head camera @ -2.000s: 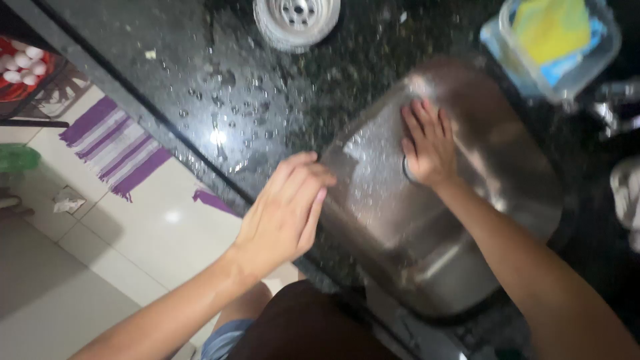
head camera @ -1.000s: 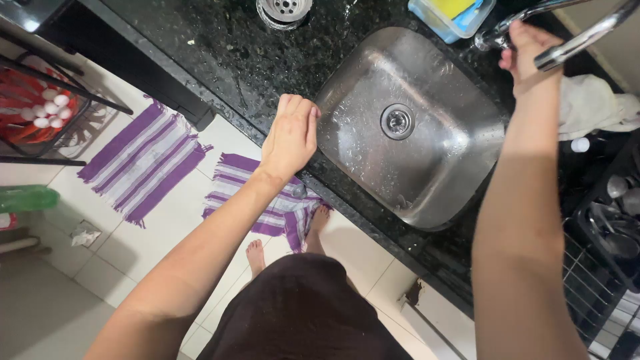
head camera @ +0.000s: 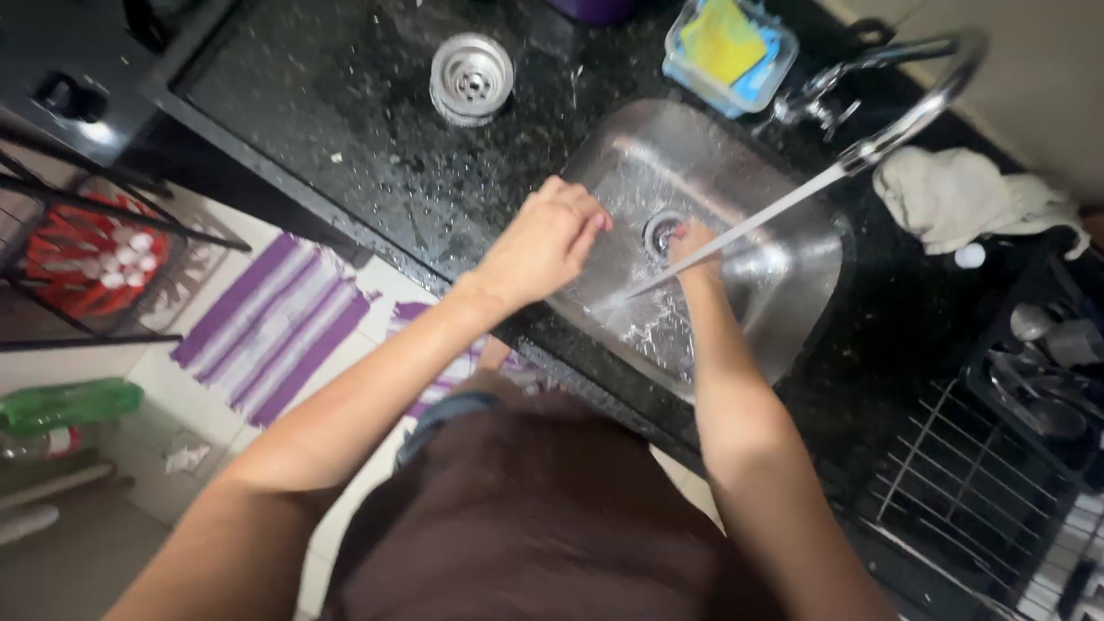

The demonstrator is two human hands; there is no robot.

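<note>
Water runs from the chrome faucet (head camera: 914,112) in a stream into the stainless steel sink basin (head camera: 793,319). My right hand (head camera: 697,246) is down in the basin beside the drain (head camera: 662,231), behind the stream, its fingers partly hidden; whether it holds anything is unclear. Above the basin's near left edge is my left hand (head camera: 552,233), fingers curled, with nothing visible in it. A metal sink strainer (head camera: 472,79) rests on the wet black granite counter (head camera: 345,147), left of the basin.
Behind the basin stands a plastic container (head camera: 733,108) with a yellow and blue sponge or cloth (head camera: 723,39). A pale cloth (head camera: 957,194) lies right of the faucet. Cutlery in a dark holder (head camera: 1035,379) and a wire rack (head camera: 966,483) are at right. A striped rug (head camera: 276,328) lies on the floor.
My right hand has moved from the faucet down into the basin. Water now streams from the spout; none was seen running one second ago. My left hand remains by the basin's left edge.
</note>
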